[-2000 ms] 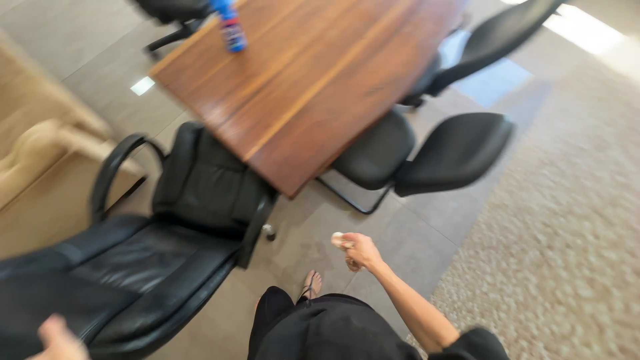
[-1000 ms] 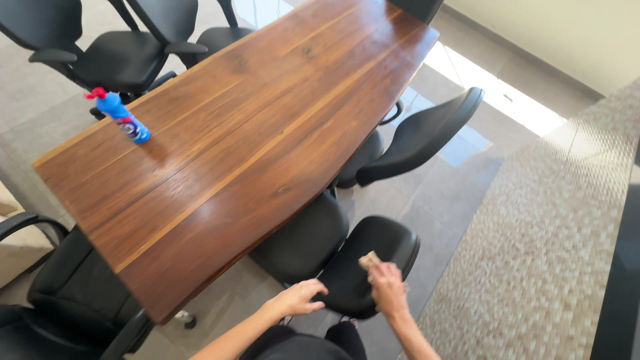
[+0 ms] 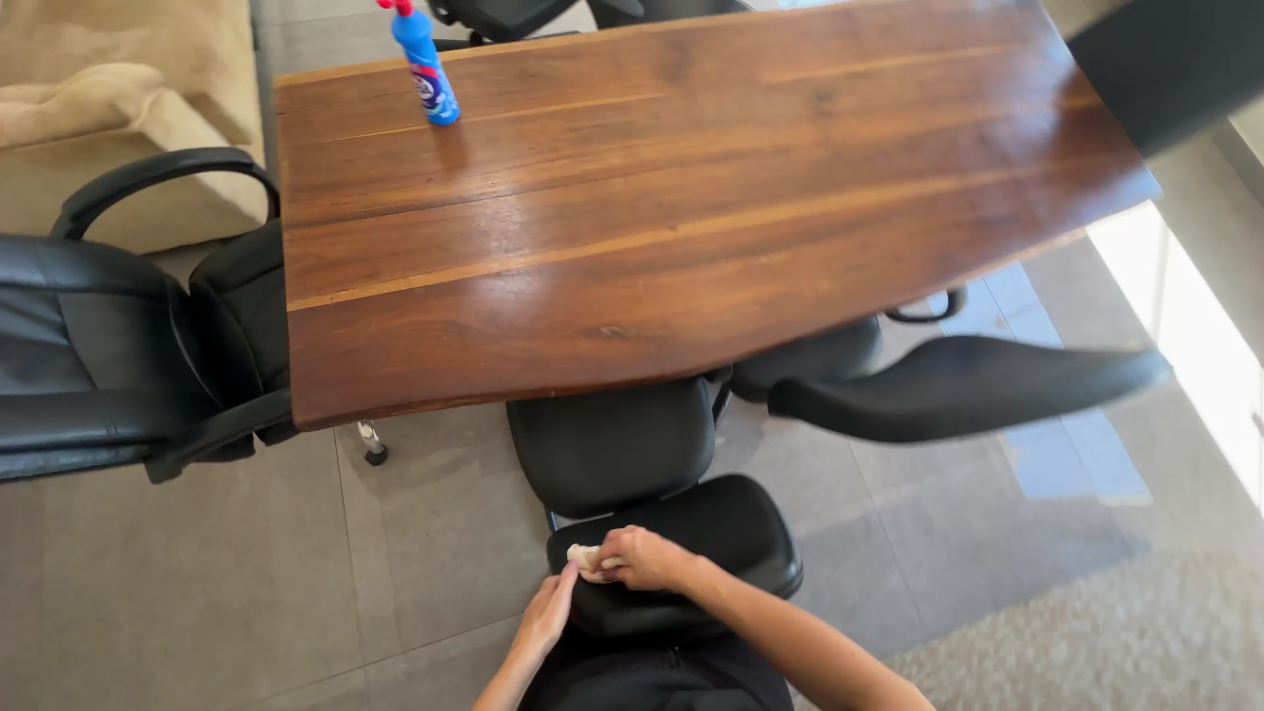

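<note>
My right hand is closed on a small cream cloth over the black backrest of a chair just in front of me. The fingertips of my left hand are at the cloth's left edge, by the backrest's near left side; whether they grip it cannot be told. Between the backrest and the table lies the chair's black seat. A blue spray bottle with a red top stands on the far left part of the wooden table.
A black armchair stands at the table's left end, near a beige sofa. Another black chair is at the near right side, with a further dark chair at the right end. A textured rug lies at lower right.
My left hand has come in beside my right hand and the cloth, both now at the chair's backrest. One second ago the hands were apart. The view has turned.
</note>
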